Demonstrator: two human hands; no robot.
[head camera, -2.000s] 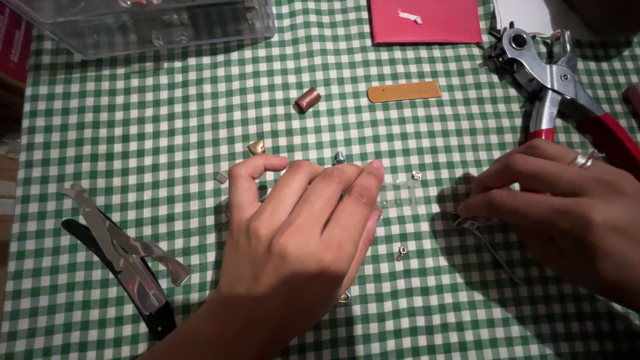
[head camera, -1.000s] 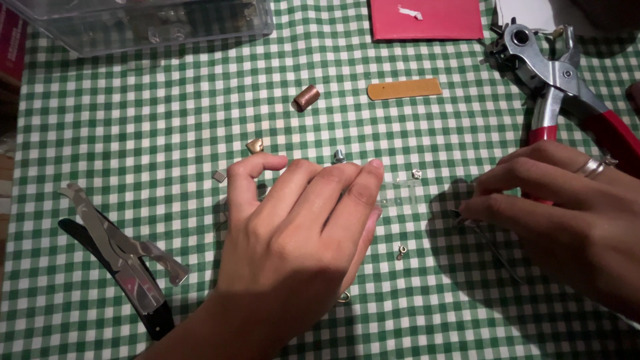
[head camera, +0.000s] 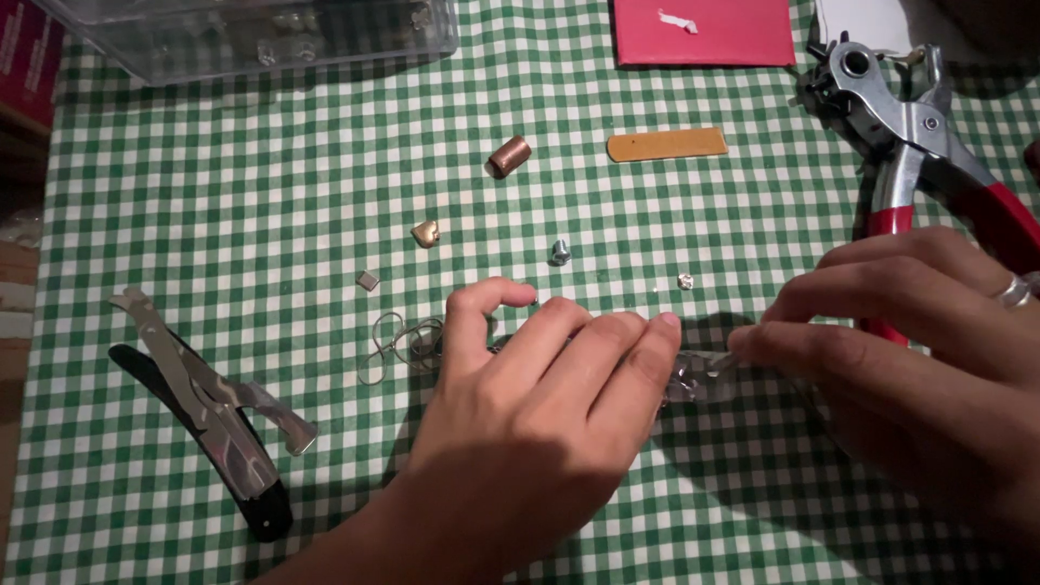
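My left hand lies palm down at the middle, its fingertips bent onto the cloth; what is under them is hidden. Looped thin cord or chain sticks out at its left. Beyond its fingers are a small gold heart, a small grey square piece, a silver screw and a tiny shiny piece. A crumpled clear plastic piece spans from beside my left fingertips to my right hand, whose thumb and forefinger pinch its end. A thin strand shows below that hand.
A metal hand tool with a black handle lies at left. Behind are a clear plastic box, a copper-coloured cylinder, a tan strip and a red packet. Red-handled rotary punch pliers lie at right, under green gingham cloth's upper right area.
My left hand has moved right and a little nearer, uncovering the looped cord. The clear piece now reaches my right fingertips. The small gold-coloured piece beside my left hand is now hidden.
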